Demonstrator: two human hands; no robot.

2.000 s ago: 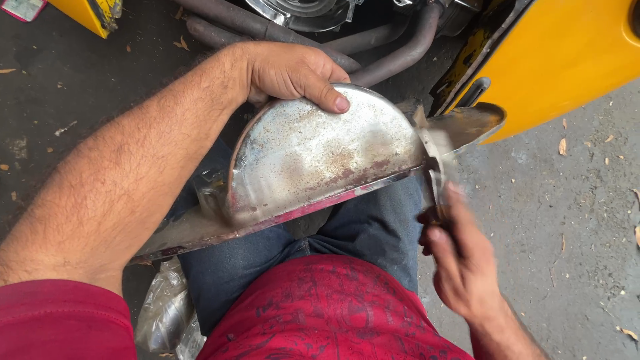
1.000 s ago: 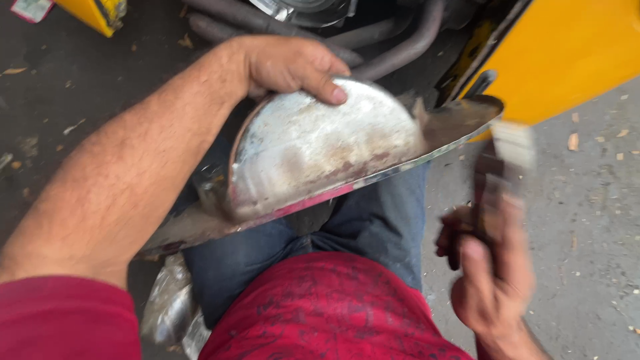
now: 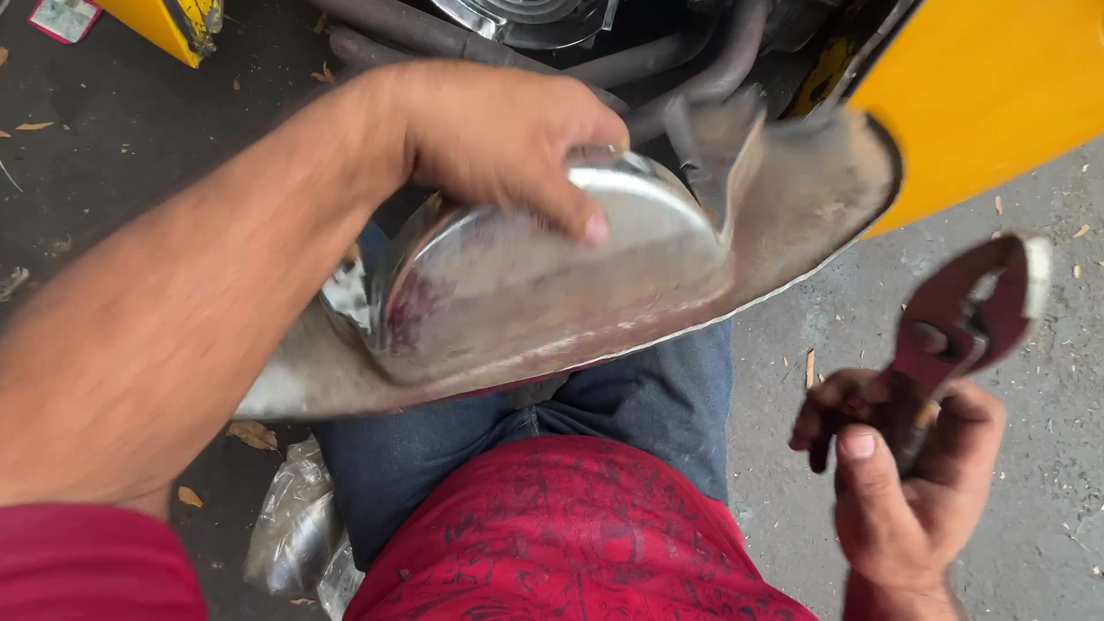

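Observation:
Across my thighs lies a worn, curved sheet-metal panel [image 3: 802, 198] with a raised half-round section [image 3: 552, 293] in its middle. My left hand [image 3: 517, 147] grips the top edge of that half-round, thumb on its face and fingers hidden behind it. Clear of the panel on the right, my right hand [image 3: 906, 474] holds a pair of slip-joint pliers [image 3: 940, 336] by the handles, jaws pointing up. The pliers are slightly blurred and touch nothing but the hand.
Metal pipes [image 3: 647, 60] and a round metal part [image 3: 526, 13] lie beyond the panel. A yellow body panel [image 3: 983, 112] stands at the right, another yellow part [image 3: 159, 26] at upper left. A clear plastic bag [image 3: 297, 526] and dry leaves [image 3: 254, 435] lie on the floor.
The metal panel has tilted, showing more of its right end. My right hand with the pliers was at the panel's right part two seconds ago and has moved off to the right.

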